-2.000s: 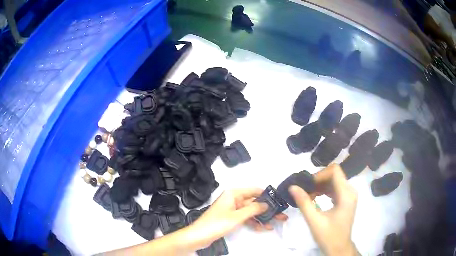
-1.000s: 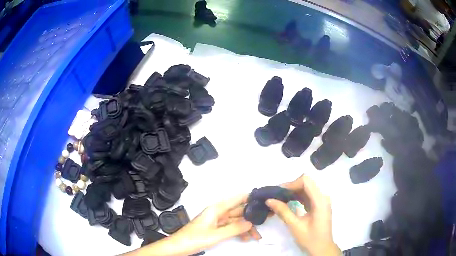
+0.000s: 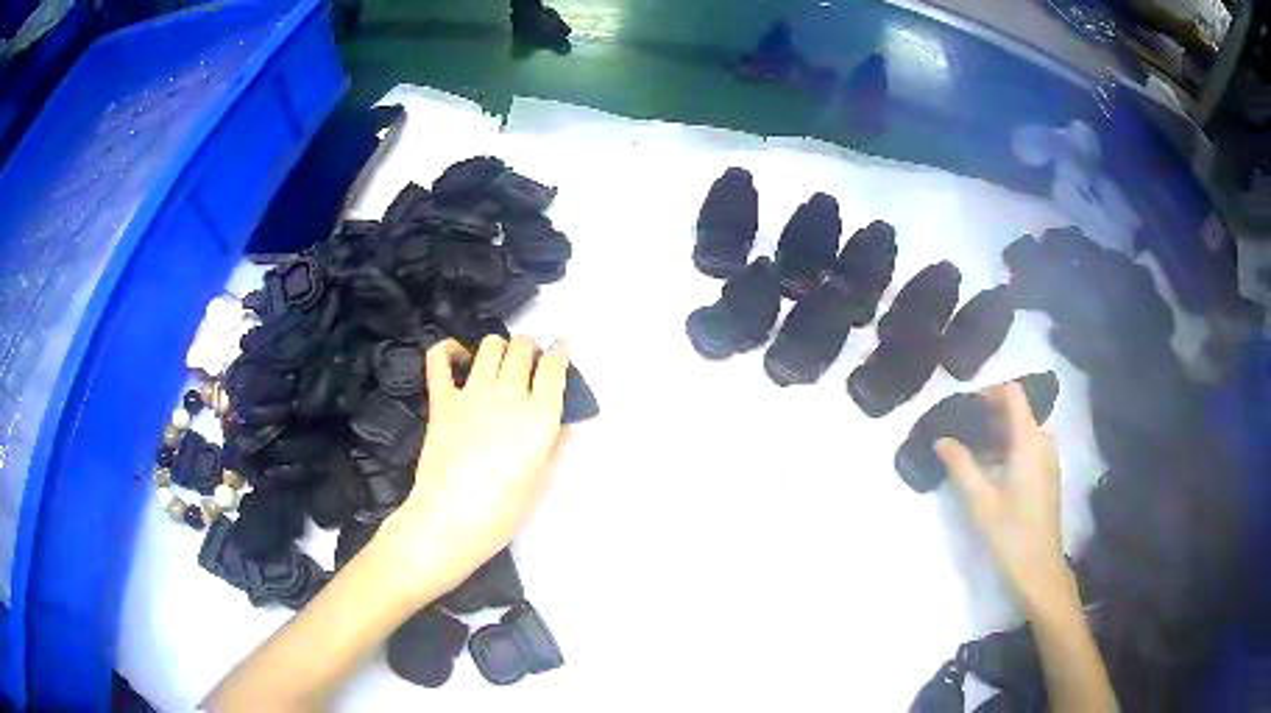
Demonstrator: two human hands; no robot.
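My left hand [image 3: 488,439] reaches palm down over the right edge of the heap of black square buckle halves [image 3: 300,376]. Its fingertips cover part of a square half [image 3: 577,398]; whether they grip it is hidden. My right hand [image 3: 1018,488] has thumb and fingers around a black joined buckle [image 3: 926,443] at the lower right of the rows, on or just above the white sheet [image 3: 725,557]. Several joined buckles [image 3: 726,223] lie in slanting rows at top centre. Two square halves [image 3: 516,645] lie below the heap.
A blue bin [image 3: 153,251] walls the left, with a dark flat object [image 3: 324,181] beside it. A beaded bracelet [image 3: 179,513] lies left of the heap. Dark parts [image 3: 1115,307] pile at right, more [image 3: 997,669] at lower right. The green surface [image 3: 627,56] lies beyond.
My hands have parted from front centre. My left hand has moved left and up to the heap. My right hand has moved right and up with the buckle to the rows. The view has shifted.
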